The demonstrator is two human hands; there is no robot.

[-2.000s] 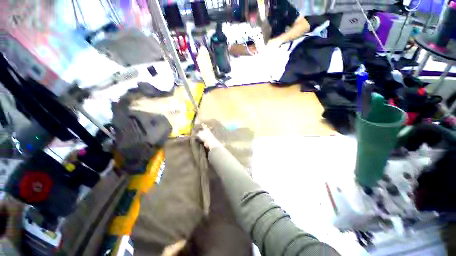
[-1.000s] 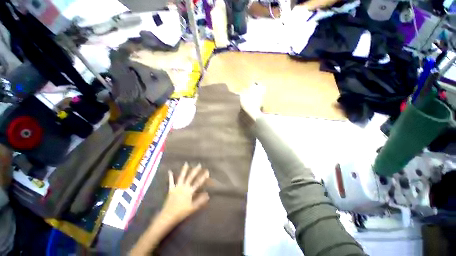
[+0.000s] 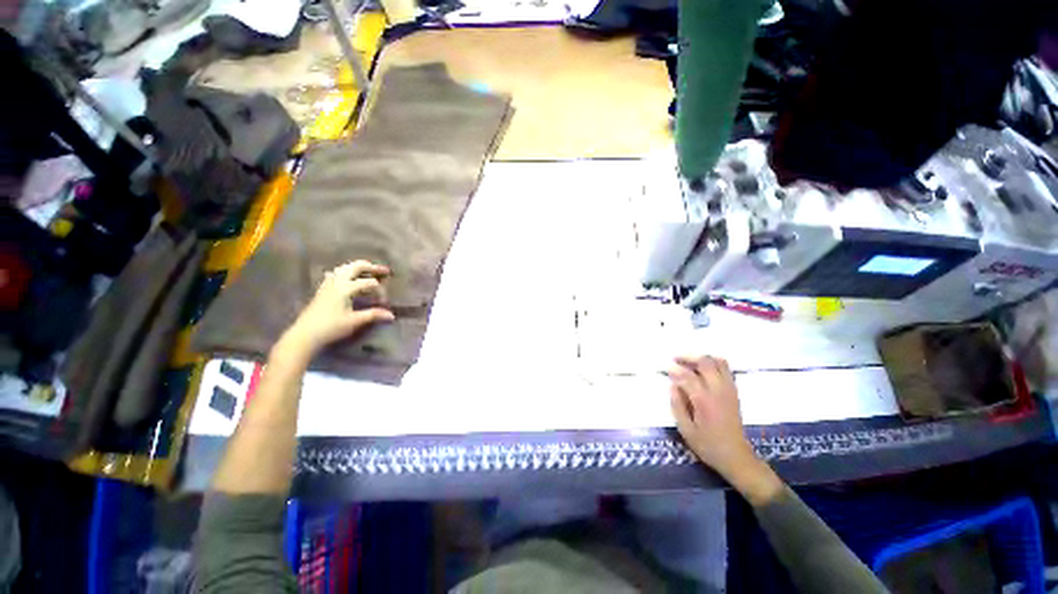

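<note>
A large grey-brown garment panel (image 3: 348, 209) lies flat on the left half of the white table, its far end over the tan board. My left hand (image 3: 348, 308) rests on its near part with fingers spread a little and slightly bent. My right hand (image 3: 708, 406) lies on the white table near the front edge, below the needle area, holding nothing visible. The sewing machine (image 3: 801, 250) stands right of the panel, with a lit screen.
A red and black tool (image 3: 748, 306) lies behind the needle area. A small cardboard box (image 3: 951, 369) is at right. A ruler strip (image 3: 499, 458) runs along the front edge. Folded brown pieces (image 3: 157, 337) lie far left. Blue crates (image 3: 969, 540) are below the edge. A green cone (image 3: 710, 87) stands above.
The view has turned toward the machine and front edge. My right hand has left the panel's far end and come down to the table at right. My left hand is still on the panel.
</note>
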